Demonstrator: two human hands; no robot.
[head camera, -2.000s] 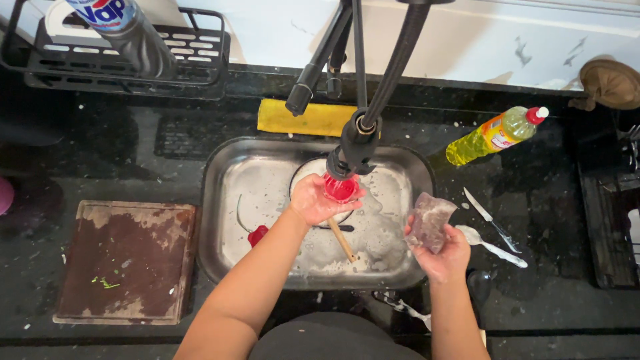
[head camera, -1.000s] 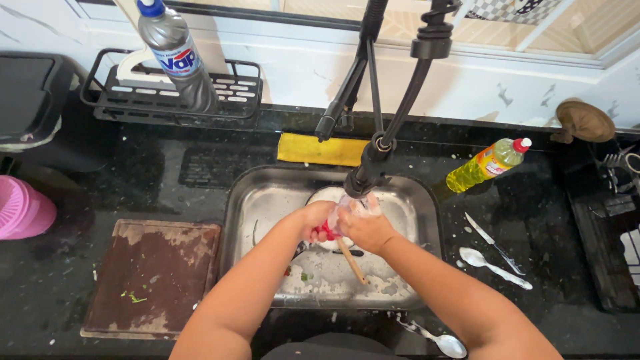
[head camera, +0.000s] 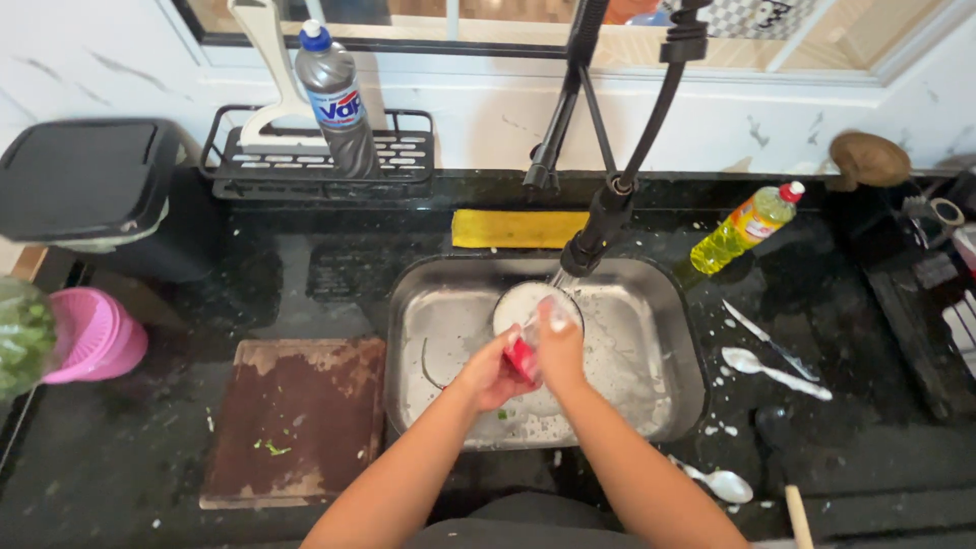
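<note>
Over the stainless steel sink (head camera: 450, 305), my left hand (head camera: 496, 374) holds a small red object (head camera: 522, 358), possibly a cup or lid. Against its upper side is my right hand (head camera: 559, 343), closed around something pale and soapy, partly hidden by the fingers. Below the black faucet spray head (head camera: 583, 252), water runs toward my hands. A round vessel with white foam (head camera: 526, 305) sits in the sink just behind them. Green scraps lie on the sink floor.
A stained brown cutting board (head camera: 305, 419) lies left of the sink, near a pink plastic container (head camera: 99, 335). On the right are a dish soap bottle (head camera: 743, 229), a knife (head camera: 770, 339) and spoons (head camera: 774, 374). A yellow cloth (head camera: 518, 229) lies behind the sink.
Two seconds ago my hands were apart, with a soapy pad in the right; now they are together on the red object. A wooden-handled item seen earlier in the sink no longer shows there.
</note>
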